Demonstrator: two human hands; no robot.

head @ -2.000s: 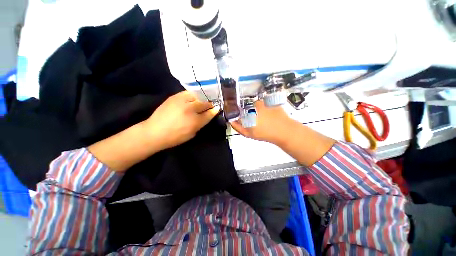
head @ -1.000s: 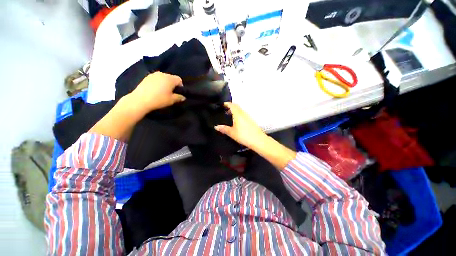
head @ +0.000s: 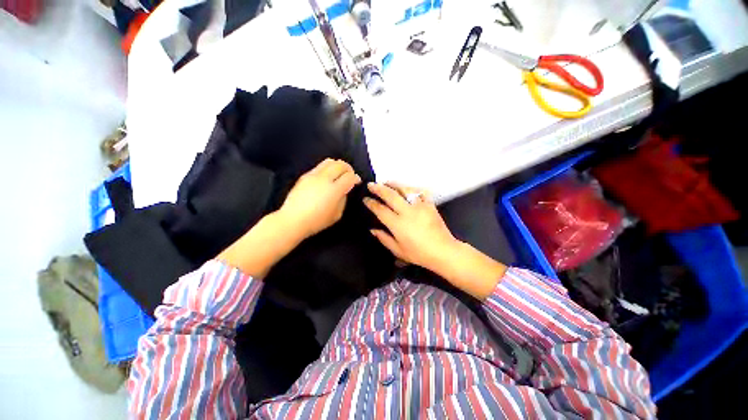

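Observation:
The black garment piece [head: 221,189] lies on the left of the white table and hangs over its front edge onto my lap. My left hand [head: 321,195] pinches the cloth near its right edge, fingertips together. My right hand [head: 412,223] is just right of it, its fingers bent on the same black cloth, thumb below. The fingertips of both hands nearly meet. The sewing machine's needle and presser foot area [head: 354,82] is above and behind my hands, with the cloth's far edge close to it.
Scissors with red and yellow handles [head: 566,82] lie right of the machine, beside dark thread snips [head: 466,54]. A small dark metal part [head: 419,46] lies nearby. Blue crates stand below right [head: 525,234] and left [head: 119,316]. An olive-green cloth [head: 78,328] is at far left.
The cloth came away from the needle toward me. My hands first moved apart on it, then came together at its right edge. The view has shifted, showing more of the crates.

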